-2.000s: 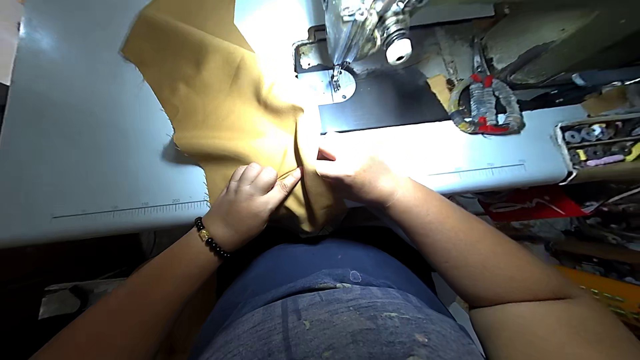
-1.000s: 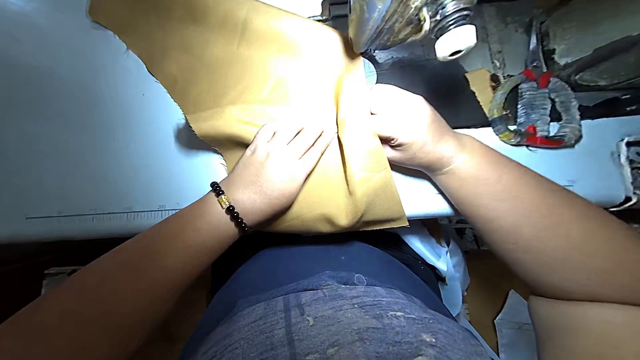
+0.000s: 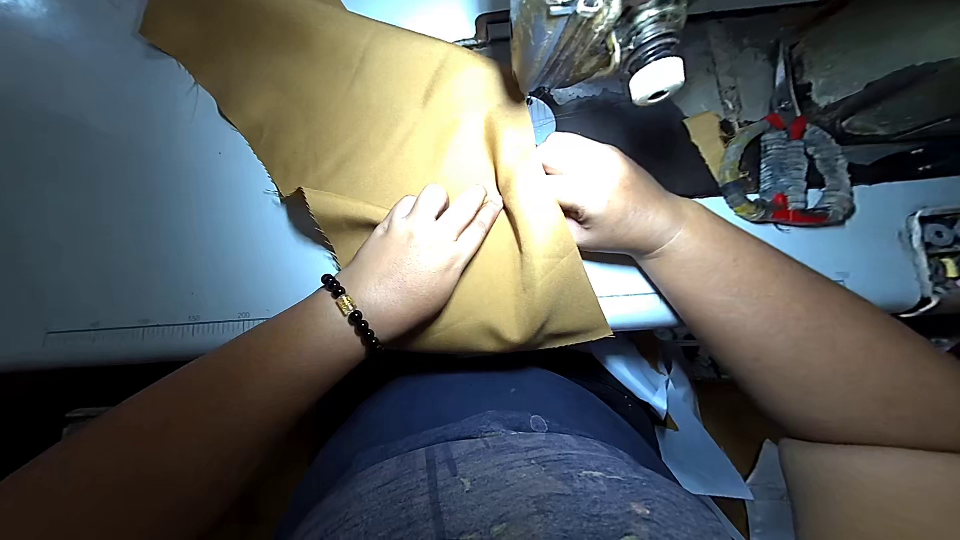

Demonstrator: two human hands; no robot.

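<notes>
A mustard-coloured cloth panel point(image 3: 360, 97) lies over the sewing machine's bed, its right edge running up to the machine head point(image 3: 562, 45). My left hand point(image 3: 424, 251) rests on the cloth, palm down, fingers slightly spread, with a beaded bracelet at the wrist. Along the right edge my right hand point(image 3: 604, 195) has its fingers curled at the cloth; its fingertips are partly hidden, and it appears to pinch that edge. Just above my right hand shows part of the round metal plate point(image 3: 541, 120). The needle and presser foot are hidden.
Thread snips with wrapped handles point(image 3: 787, 165) lie right of the machine head, beside a mustard cloth scrap point(image 3: 705, 139). A tray with bobbins point(image 3: 937, 247) stands at the right edge. A printed ruler scale point(image 3: 157, 331) runs along the table's front. Pale scraps point(image 3: 697, 442) hang below.
The cloth, bunched between my hands two seconds ago, is now spread flatter, its lower corner out to the right. My right hand has moved up beside the machine head. The view has come closer.
</notes>
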